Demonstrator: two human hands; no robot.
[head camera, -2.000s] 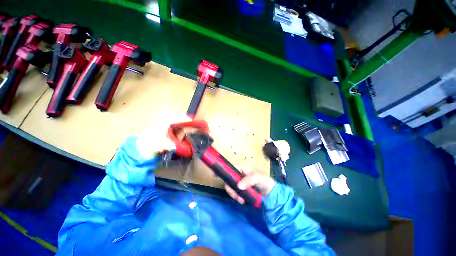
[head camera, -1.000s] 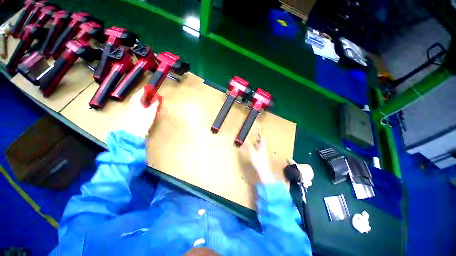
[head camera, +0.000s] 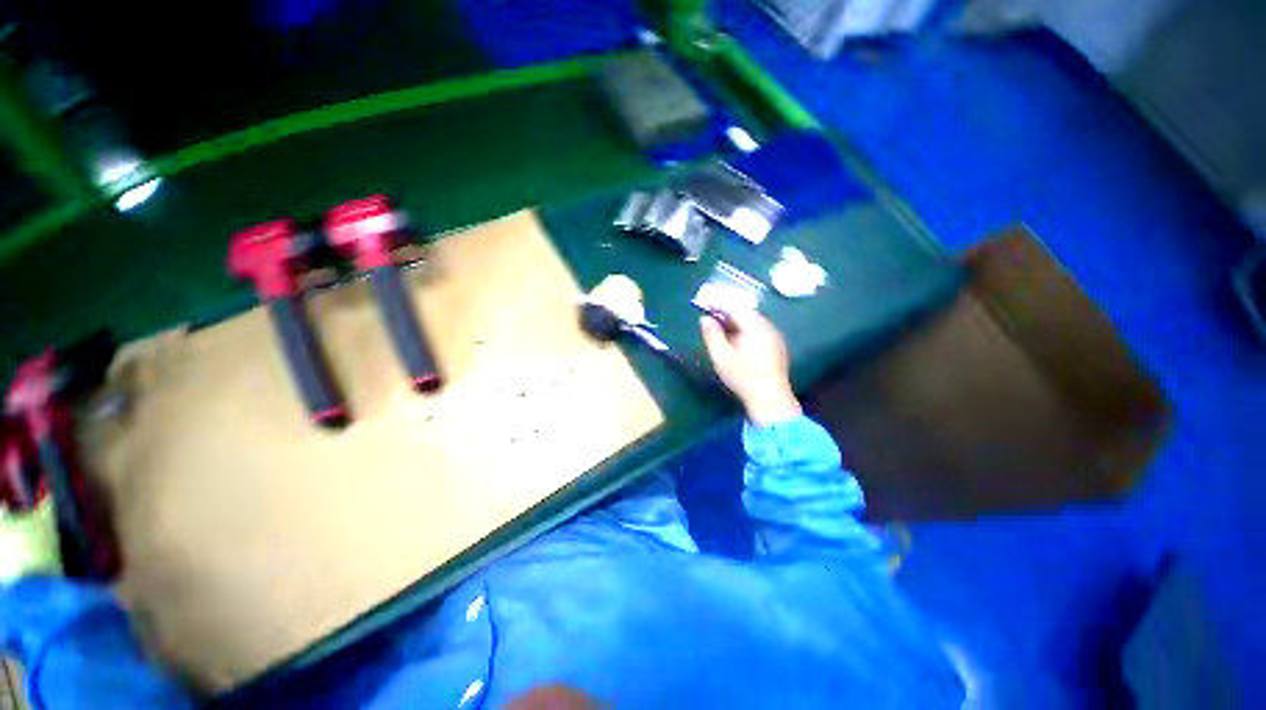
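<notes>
My right hand (head camera: 751, 364), bare, reaches over the green bench top. Its fingertips touch the near edge of the small silver square piece (head camera: 729, 289); whether they pinch it cannot be told. My left hand (head camera: 28, 538) is a blurred pale patch at the left edge, beside a red-and-black tool (head camera: 53, 451); its fingers are not clear. Two more red-and-black tools, one (head camera: 301, 333) left of the other (head camera: 394, 298), lie side by side on the cardboard sheet (head camera: 458, 486), red heads at the back.
A round black dauber (head camera: 601, 322) rests by a white wad (head camera: 618, 294) at the cardboard's right edge. Ribbed silver stacks (head camera: 673, 222) lie behind my right hand, with a white crumpled wad (head camera: 797, 272) to the right. A grey box (head camera: 653, 97) stands behind. An open carton (head camera: 1000, 388) is on the floor.
The view has swung right. The tool held two seconds ago was laid beside the other one by one second ago. My right hand has moved from the tools to the silver piece.
</notes>
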